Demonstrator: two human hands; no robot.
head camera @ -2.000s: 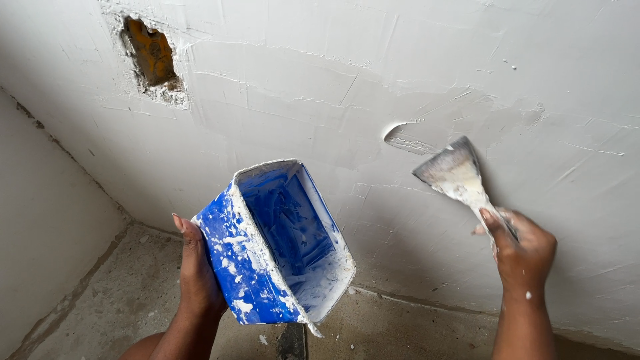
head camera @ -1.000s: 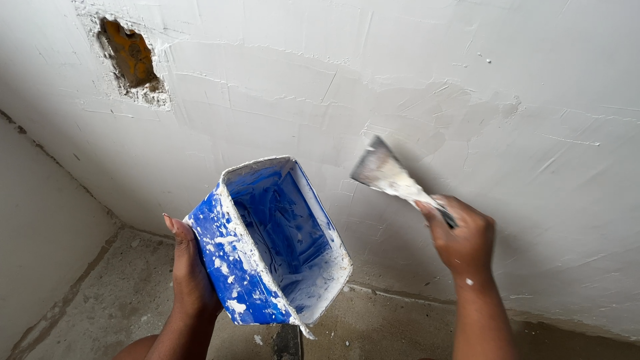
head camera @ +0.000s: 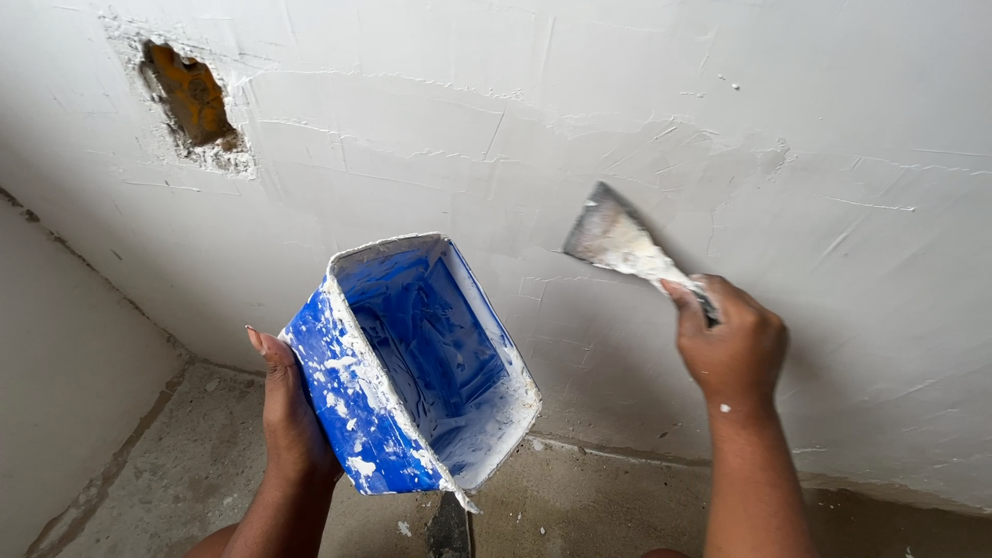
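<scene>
My left hand [head camera: 291, 411] grips a blue plastic tub [head camera: 341, 395] at its left side and from below. The tub is tilted with its mouth facing up and toward me; white filler smears its rim, inner walls and outside. Held in my right hand [head camera: 732, 337] is a putty knife [head camera: 620, 240] with a wide metal blade coated in white filler. Its blade is at the plastered wall [head camera: 434, 178], to the right of and above the tub; whether the edge touches the wall is hard to tell. A white speck sits on my right wrist.
A rough-edged hole [head camera: 190, 93] with an orange-brown inside is cut in the wall at the upper left. A side wall [head camera: 70, 372] meets it at a corner on the left. Below lies a bare concrete floor [head camera: 573, 504] with white specks and a dark object [head camera: 448, 527] beneath the tub.
My right hand and the putty knife have moved left along the wall, closer to the tub. The raised ridge of filler seen at the blade's upper left two seconds ago no longer shows.
</scene>
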